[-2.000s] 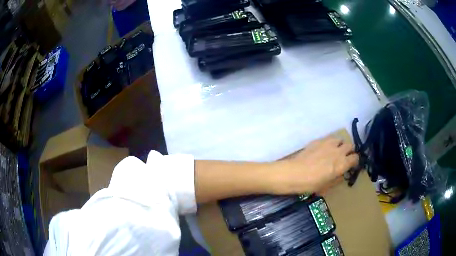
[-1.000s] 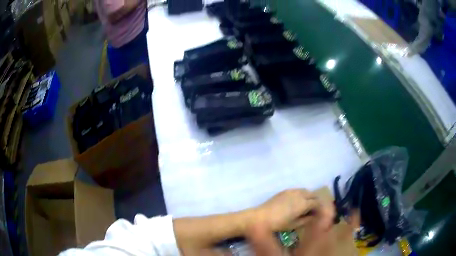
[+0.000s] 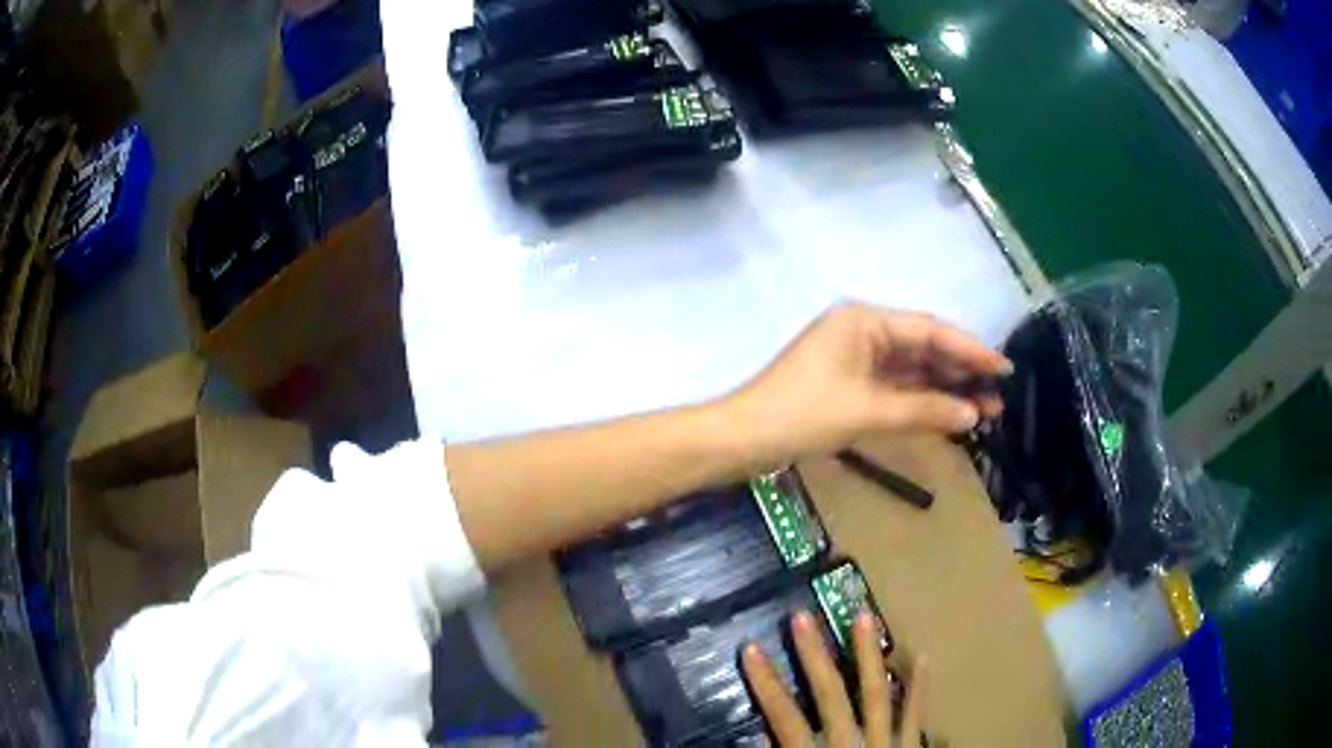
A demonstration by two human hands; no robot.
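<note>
My left hand (image 3: pixel 891 380) reaches in from the left in a white sleeve. Its thumb and fingers are curled beside a clear bag of black cables (image 3: pixel 1074 409). A dark bit shows between the fingertips, but I cannot tell whether it is held. My right hand (image 3: pixel 825 694) lies at the bottom edge, fingers spread over a black housing (image 3: pixel 701 680) and its green circuit board (image 3: pixel 843 592). Another housing (image 3: pixel 665 570) with a green board (image 3: pixel 789 519) lies beyond it. A short black strip (image 3: pixel 887 478) lies loose on the tan cardboard sheet (image 3: pixel 950 585).
Stacked black housings (image 3: pixel 606 124) stand farther up the white bench (image 3: pixel 584 322). A blue screw tray (image 3: pixel 1161 701) is at the lower right. On the floor at left are a carton of black units (image 3: pixel 292 336) and an open carton (image 3: pixel 139 504).
My left hand was on the cables by the bag, then lower with my right hand near it; now it is raised and apart. My right hand now lies on a housing. The view shifted.
</note>
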